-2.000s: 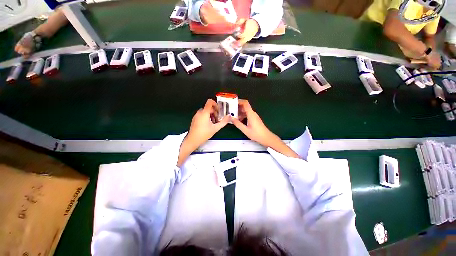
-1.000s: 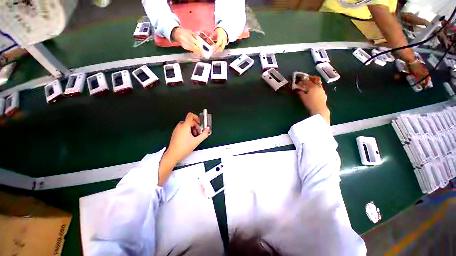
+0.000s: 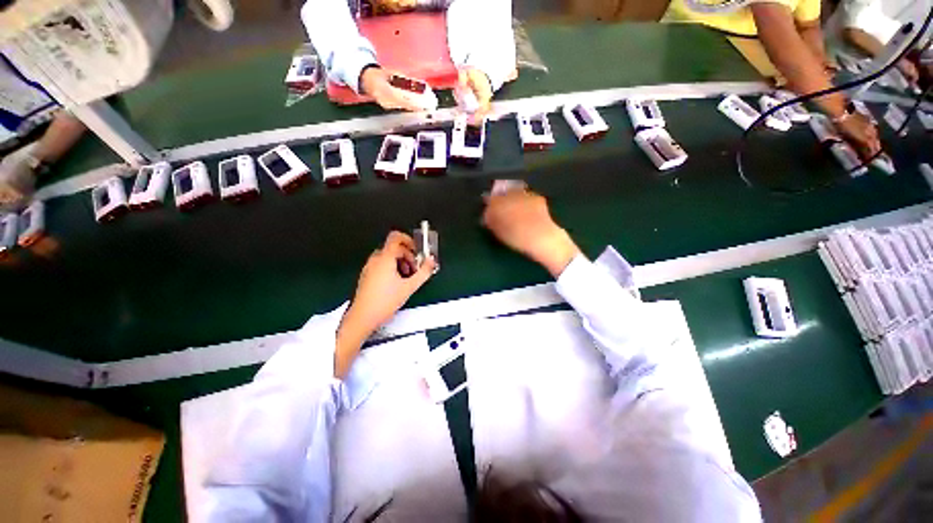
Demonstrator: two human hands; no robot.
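Observation:
My left hand [image 3: 387, 278] is above the near part of the belt, its fingers closed on a narrow grey-white inner part [image 3: 425, 245] held upright. My right hand [image 3: 524, 220] is over the middle of the belt, blurred, with its fingers on a whitish device unit [image 3: 506, 188] that is mostly hidden by the hand. A loose white front cover [image 3: 448, 381] lies in front of me across the gap between two white paper sheets [image 3: 573, 358].
Device units [image 3: 237, 178] lie in a row along the dark green belt [image 3: 205, 276]. The opposite worker's hands [image 3: 384, 90] hold a unit. Stacked covers [image 3: 890, 296] and a single cover [image 3: 770, 306] are at right, a carton [image 3: 77, 460] at left. A cable [image 3: 739, 153] loops over the belt.
My right hand has moved left from the units at the right, and a whitish unit shows at its fingers. My left hand has stayed almost still with the inner part.

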